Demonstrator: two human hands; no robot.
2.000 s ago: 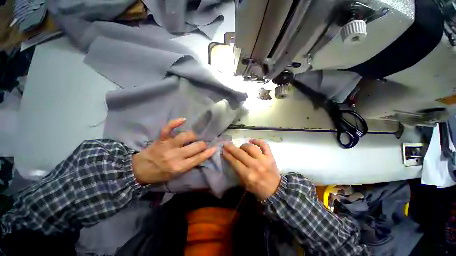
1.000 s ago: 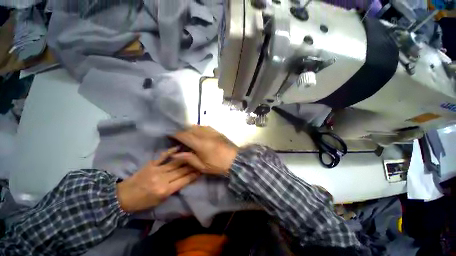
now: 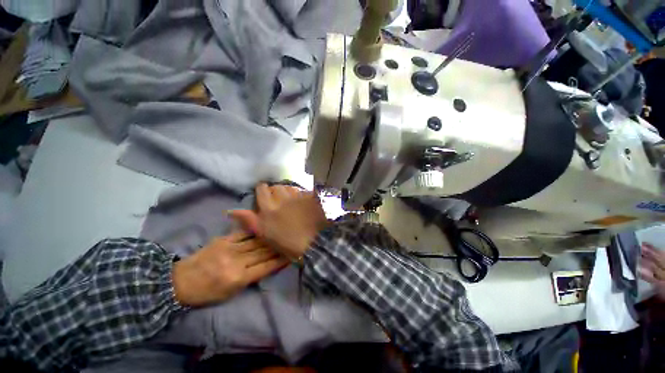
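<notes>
A grey garment panel (image 3: 186,218) lies on the white table left of the needle area, with its near part reaching the table's front edge. My left hand (image 3: 219,271) lies on the panel with its fingers together, pointing right. My right hand (image 3: 288,221) is just beyond it, on the cloth, with its thumb over my left fingers. Whether the fingers pinch the cloth cannot be seen. The cream-white sewing machine head (image 3: 467,109) stands to the right. The presser foot area is partly hidden by the right sleeve and the head.
Black-handled scissors (image 3: 477,255) lie under the machine arm. Loose grey cloth (image 3: 168,55) is heaped behind the panel, with stacked small pieces (image 3: 45,62) at the far left. Purple thread (image 3: 503,36) stands behind the machine. Another person's hand (image 3: 651,264) shows at the right edge.
My right hand has moved left and away from me, from beside the left hand to over the far side of its fingers. The camera view has shifted, showing more of the machine's top.
</notes>
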